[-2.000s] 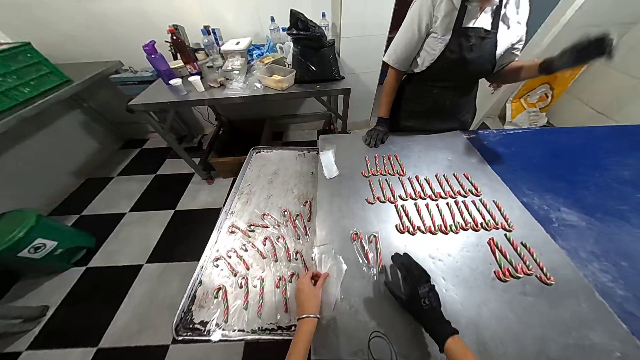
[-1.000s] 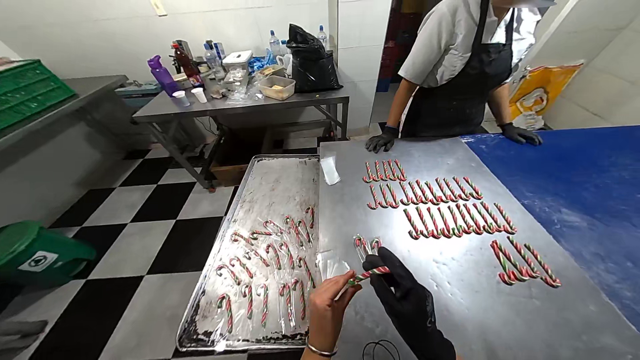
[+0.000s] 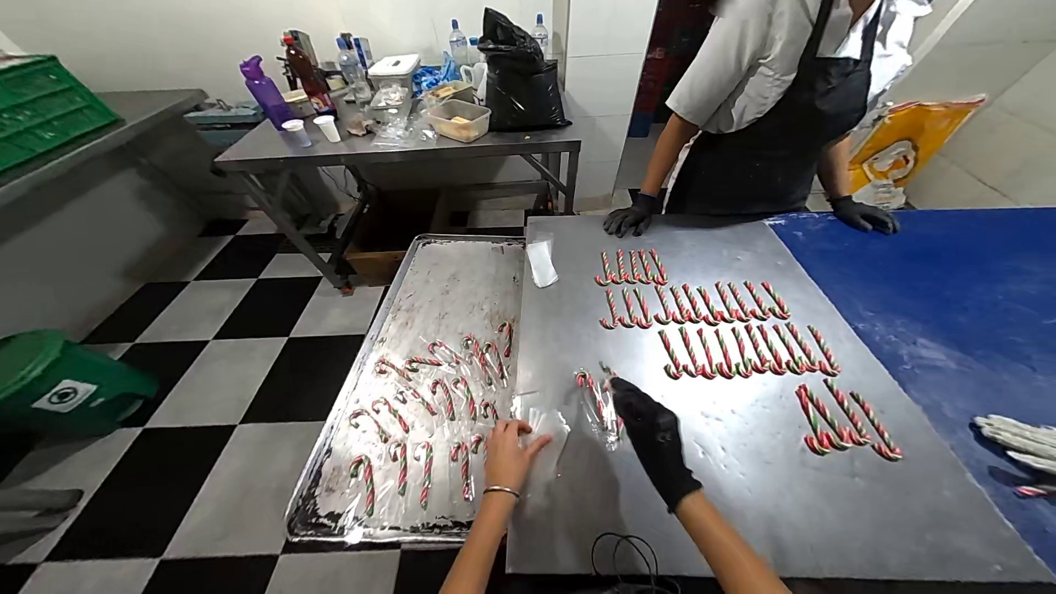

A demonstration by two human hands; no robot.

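Note:
My bare left hand (image 3: 510, 454), with a bracelet at the wrist, lies at the tray's right edge, fingers spread beside clear plastic sleeves (image 3: 546, 437). My black-gloved right hand (image 3: 656, 433) is over the metal table (image 3: 627, 520), its fingertips at a candy cane beside wrapped candy canes (image 3: 592, 396); its grip is partly hidden. Wrapped candy canes (image 3: 425, 474) lie scattered on the worn baking tray (image 3: 454, 272). Unwrapped red, green and white candy canes (image 3: 747, 351) lie in rows on the metal table, with a looser group (image 3: 846, 421) nearer its right side.
A co-worker's gloved hands (image 3: 631, 216) rest at the far table edge. A white packet (image 3: 542, 264) lies near the back left corner. A blue surface (image 3: 949, 313) adjoins on the right, with white gloves (image 3: 1019, 441). Black cord loops (image 3: 624, 554) hang at the near edge. A green bin (image 3: 74, 379) stands left.
My hands, together around a candy cane one second ago, have moved apart: the left toward the plastic sleeves, the right over the wrapped canes. The co-worker's raised hand came down to the table earlier.

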